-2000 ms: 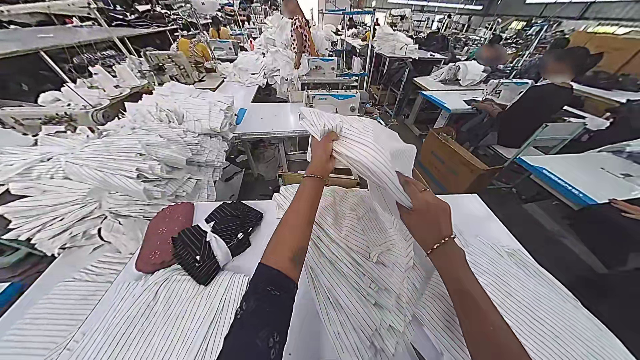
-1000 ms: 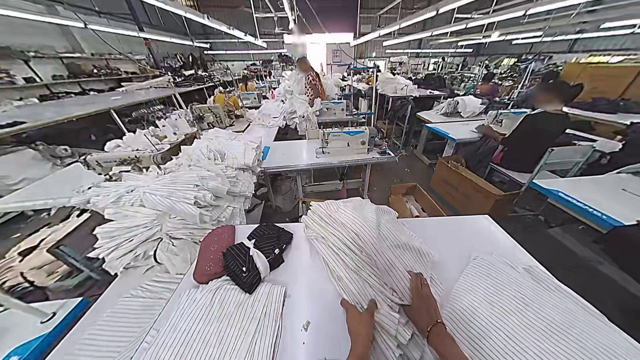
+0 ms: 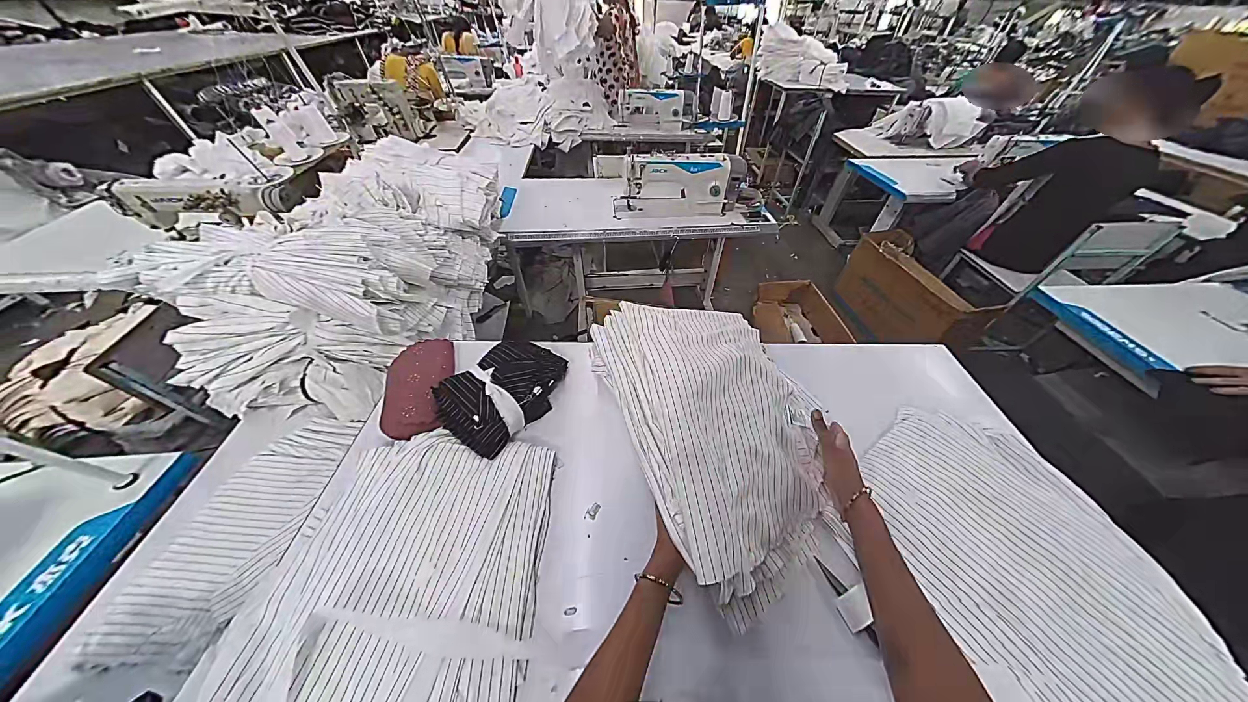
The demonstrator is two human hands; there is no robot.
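A thick stack of white striped fabric pieces (image 3: 712, 429) lies tilted at the middle of the white table. My left hand (image 3: 666, 558) holds its lower left edge, the fingers hidden under the cloth. On the right edge, near a small tag, my right hand (image 3: 837, 458) grips the same stack. A dark strap or tool with a white piece (image 3: 854, 608) lies by my right forearm, too unclear to name. More striped panels (image 3: 439, 526) are to the left, and another striped pile (image 3: 1024, 546) is to the right. A tied black striped bundle (image 3: 499, 395) touches a folded maroon cloth (image 3: 417, 388).
A large heap of striped pieces (image 3: 390, 253) stands beyond the table's left side. Ahead is a sewing machine (image 3: 682, 185) on its own table. Cardboard boxes (image 3: 897, 283) stand on the floor past the far edge. A co-worker (image 3: 1082, 195) sits at the right.
Two seconds ago my hands held a fabric piece raised above the stack; one second ago they were on the stack's near end. Now they are at its two sides, and the stack lies angled.
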